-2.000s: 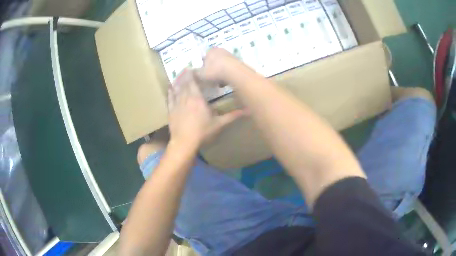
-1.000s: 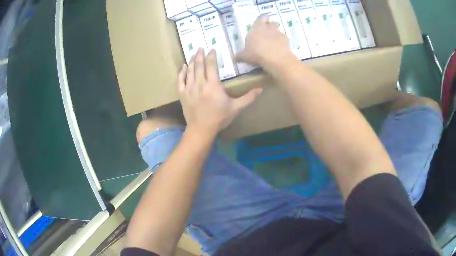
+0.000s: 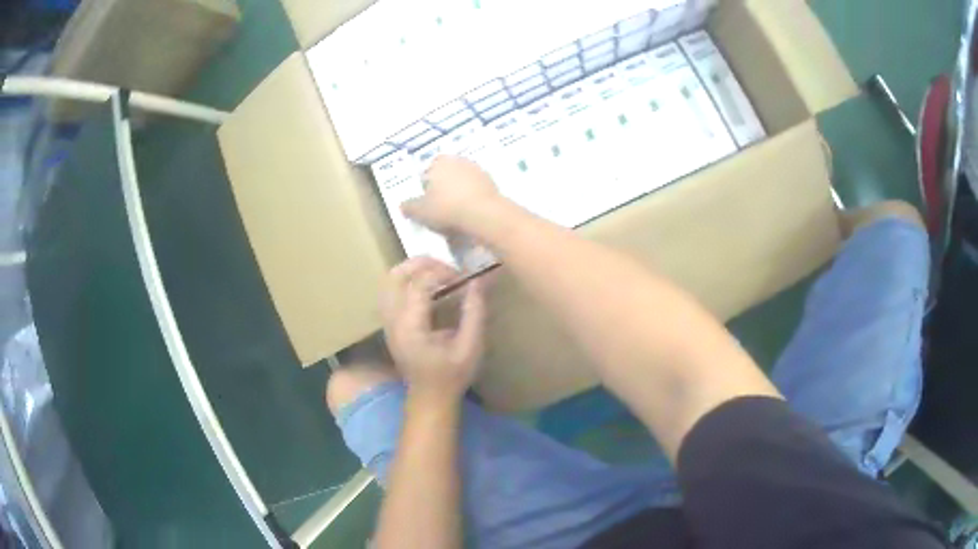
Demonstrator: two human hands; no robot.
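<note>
A brown shipping carton [image 3: 643,237] stands open in front of my knees. White retail boxes [image 3: 617,134] stand in it in two rows, the near row with small green patches. My left hand [image 3: 434,322] is at the carton's near left corner, fingers bent around the lower end of the leftmost boxes, thumb apart. Whether it grips one is blurred. My right hand [image 3: 456,201] lies on the left end of the near row, fingers curled over the box fronts. Its fingertips are partly hidden, so a grip cannot be told.
Carton flaps fold outward, one at the left [image 3: 306,214]. A rack with a cream tube frame [image 3: 177,332] and dark green panels is at left. Another brown box [image 3: 145,48] is at the upper left. A red chair [image 3: 935,150] is at right. A blue stool [image 3: 601,429] is between my knees.
The view has shifted, and both rows show again. My left hand has moved from flat fingers over the boxes to bent at the corner. My right hand has moved left along the near row.
</note>
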